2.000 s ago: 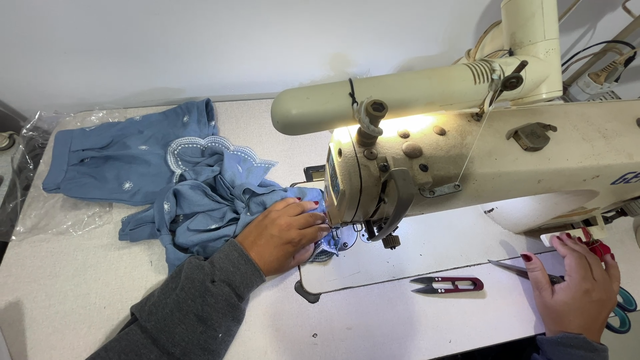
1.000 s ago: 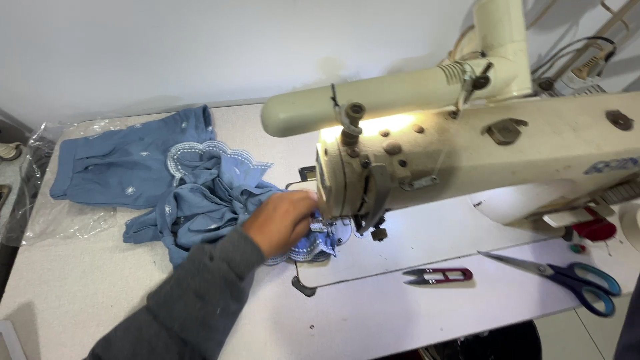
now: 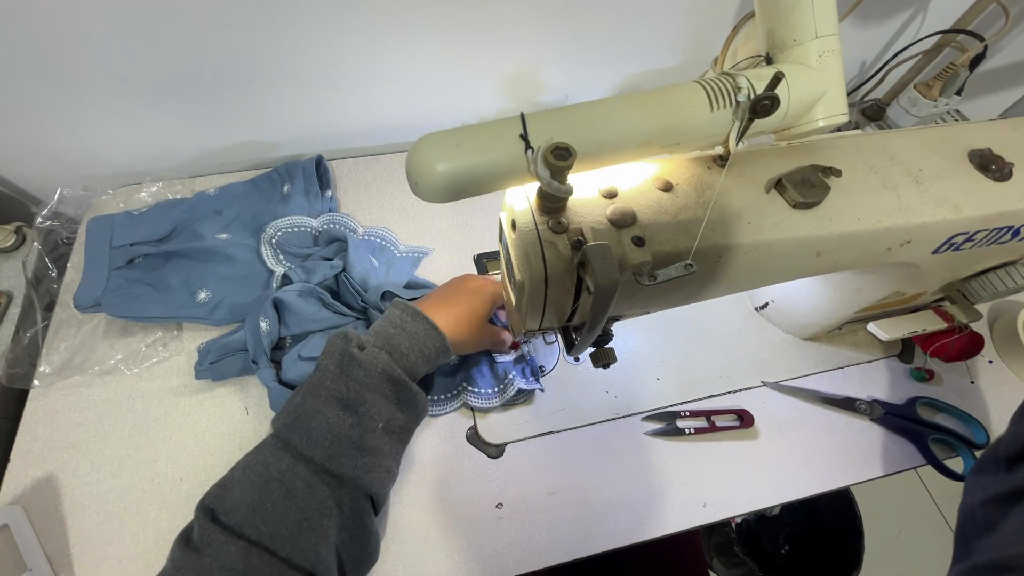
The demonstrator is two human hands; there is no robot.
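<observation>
My left hand (image 3: 466, 314) is at the needle end of a cream industrial sewing machine (image 3: 688, 208), its fingertips on a blue embroidered garment (image 3: 320, 320) and partly hidden behind the machine head. The garment's scalloped white-trimmed edge (image 3: 484, 394) lies by the presser foot. More of the blue cloth is bunched at the left, over a clear plastic bag (image 3: 120, 352). My right hand is out of view; only a dark piece of clothing shows at the right edge.
Red-handled thread snips (image 3: 704, 421) and blue-handled scissors (image 3: 896, 420) lie in front of the machine. A red pincushion (image 3: 952, 340) sits beside the machine's base at the right. A tubular lamp (image 3: 576, 132) hangs over the head. The table's front edge runs below the scissors.
My right hand has left the view; two seconds ago it was by the scissors and the red pincushion. My left hand remains at the cloth, with its fingers now tucked farther behind the machine head.
</observation>
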